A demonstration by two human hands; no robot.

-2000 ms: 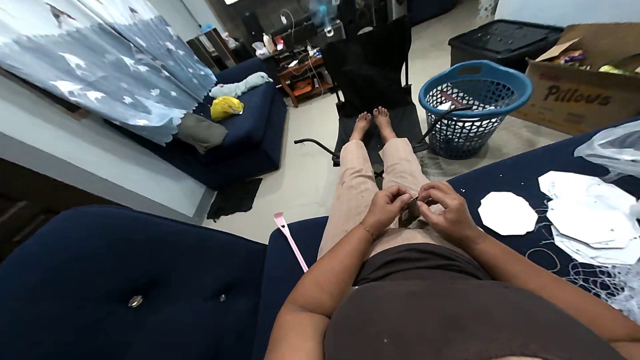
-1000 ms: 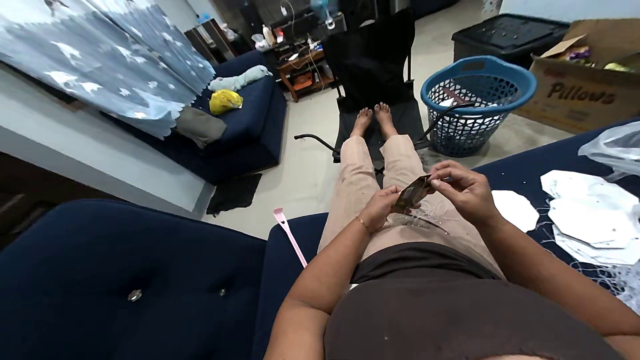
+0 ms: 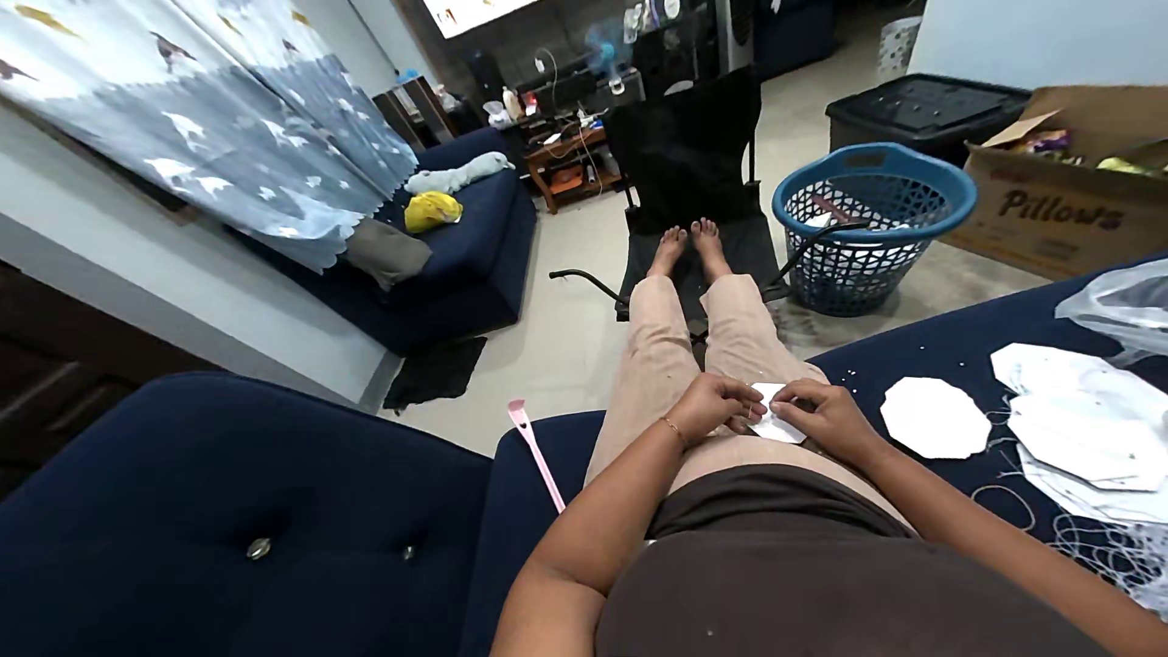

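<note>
Over my lap, my left hand (image 3: 715,408) and my right hand (image 3: 818,417) hold a small white piece (image 3: 776,426), paper or card, between them by its two sides. On the sofa to the right of my right hand lies a white many-sided piece (image 3: 935,418). Farther right is a pile of similar white pieces (image 3: 1086,424), partly overlapping. White string (image 3: 1109,552) lies tangled beside that pile, with a thin loop of cord near it. Whether a dark thing lies under my hands cannot be told.
A pink long-handled plastic tool (image 3: 538,456) lies at the sofa's edge on the left. My feet rest on a black folding chair (image 3: 689,146). Beyond the sofa stand a blue laundry basket (image 3: 858,246), a lidded black bin (image 3: 926,105) and a cardboard box (image 3: 1049,219). A clear plastic bag (image 3: 1127,306) lies at right.
A dark flat thing was between my hands one second ago; now a white piece is there. Both hands have come down closer to my lap.
</note>
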